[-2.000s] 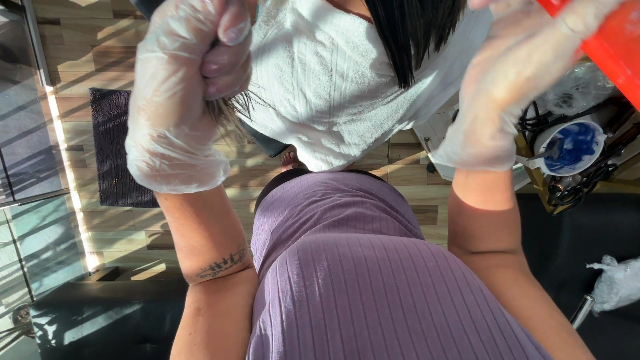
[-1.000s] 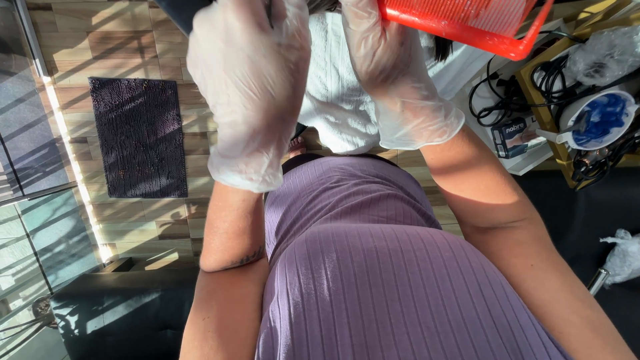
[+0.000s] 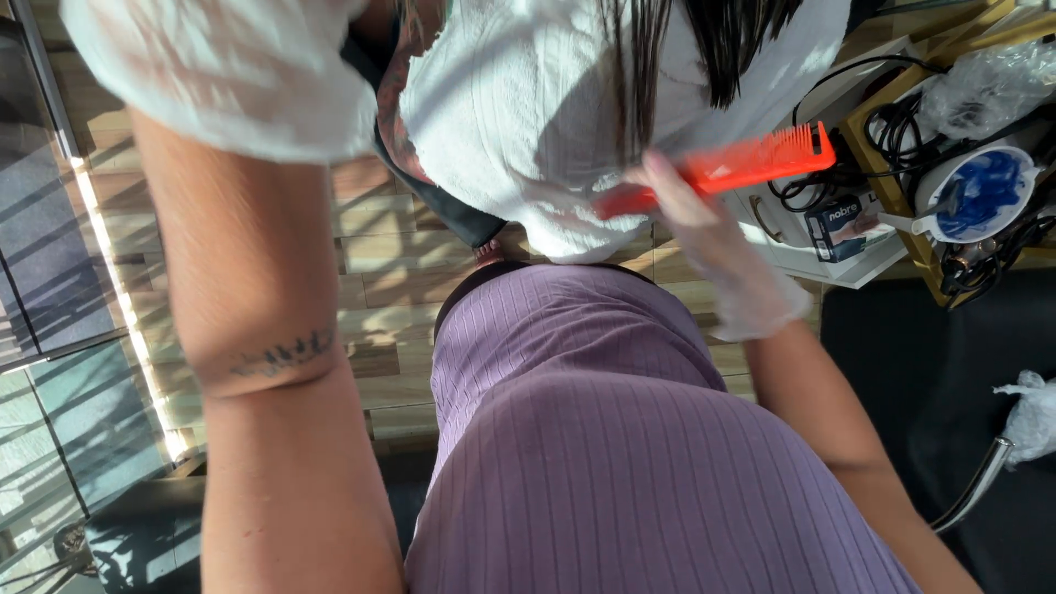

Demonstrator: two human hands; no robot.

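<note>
My right hand [image 3: 693, 231], in a clear plastic glove and blurred, is closed on a red comb [image 3: 751, 161] with wide teeth showing at its right end. The comb lies across in front of a white towel [image 3: 511, 124] draped over a seated person. Dark, wet-looking strands of hair [image 3: 726, 49] hang over the towel, some of them reaching down close to my right fingers. Of my left hand [image 3: 223, 74], only the gloved wrist part shows at the upper left; its fingers are beyond the top edge, so what they hold is hidden.
At the right, a white bowl [image 3: 982, 194] of blue paste sits on a yellow-framed cart [image 3: 891, 181] with black cables and clear plastic [image 3: 986, 87]. A small dark box [image 3: 841, 227] lies beside it. Black seating [image 3: 932, 363] with a curved metal bar [image 3: 978, 487] stands at the lower right.
My right hand has come down from the top of the view with the red comb. My left hand has moved up, its fingers leaving the view. More of the towel and hanging hair shows.
</note>
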